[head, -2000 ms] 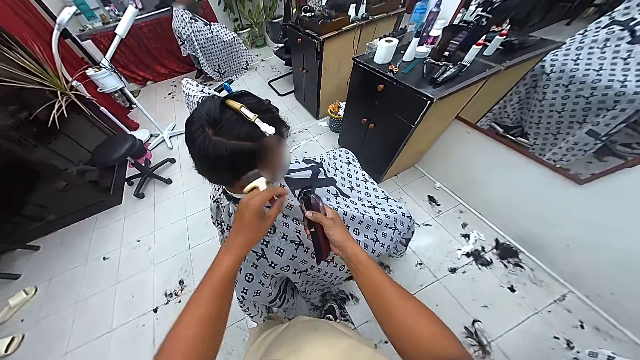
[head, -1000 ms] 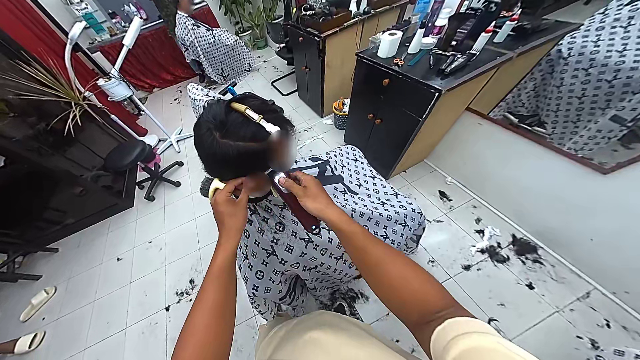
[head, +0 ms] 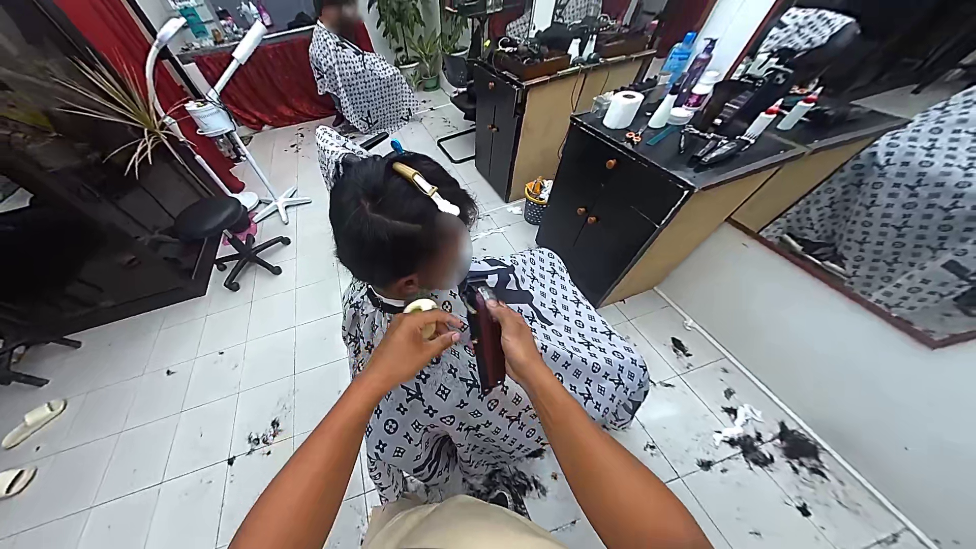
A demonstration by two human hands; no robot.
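Before me sits a person in a black-and-white patterned barber cape (head: 587, 328), dark hair (head: 381, 213) held on top by a tan-and-white hair clip (head: 424, 187). My right hand (head: 515, 339) grips a dark red electric hair clipper (head: 488, 343), its head pointing up in front of the person's chest. Close to the neck, below the ear, my left hand (head: 415, 343) pinches a cream-coloured tool (head: 421, 306), apparently a brush handle; its far end is hidden. The two hands are apart, with the clipper near my left fingertips.
A black cabinet (head: 602, 206) at right bears bottles, a paper roll (head: 623, 109) and tools. A wheeled stool (head: 210, 219) and a white stand lamp (head: 229, 114) stand left. Cut hair (head: 797, 446) lies on the tiles. Another caped person (head: 358, 76) sits behind.
From beside the neck, the clipper has moved away to the front of the chest and now points up. My left hand has moved right, from behind the neck to below the ear.
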